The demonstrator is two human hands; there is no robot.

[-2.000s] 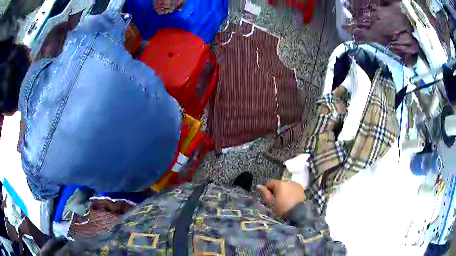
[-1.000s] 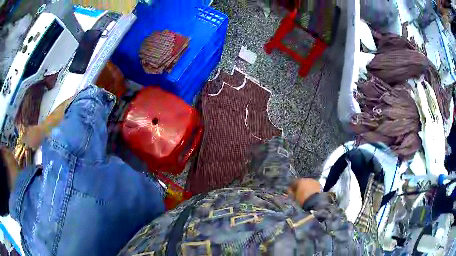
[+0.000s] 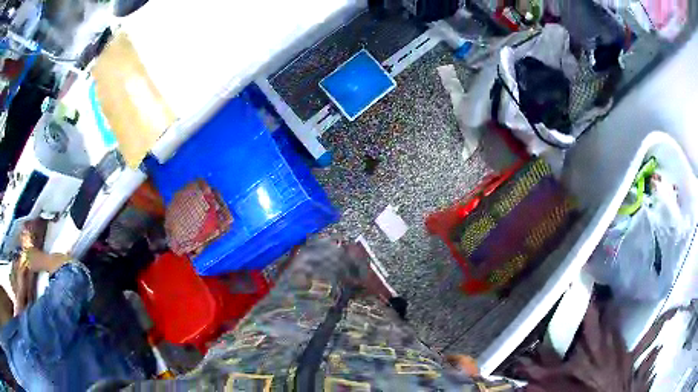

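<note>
My right hand shows only as a small blurred patch at the bottom, beside the white table edge; its fingers and any hold cannot be made out. My left hand is not in view. My patterned dark garment fills the bottom middle. In front lie a white scrap on the speckled floor, a blue crate with folded brown checked pieces on it, and a red stool.
A red-framed stool with a striped woven seat stands right of centre. An open grey bag with black contents is behind it. A white tub-like edge curves at right. A person in denim sits at left by a machine. A blue-topped pedal is ahead.
The view has swung forward and turned. The striped-seat stool, grey bag and pedal have come into view. The plaid cloth has left view, and the large brown cloth is mostly out of sight.
</note>
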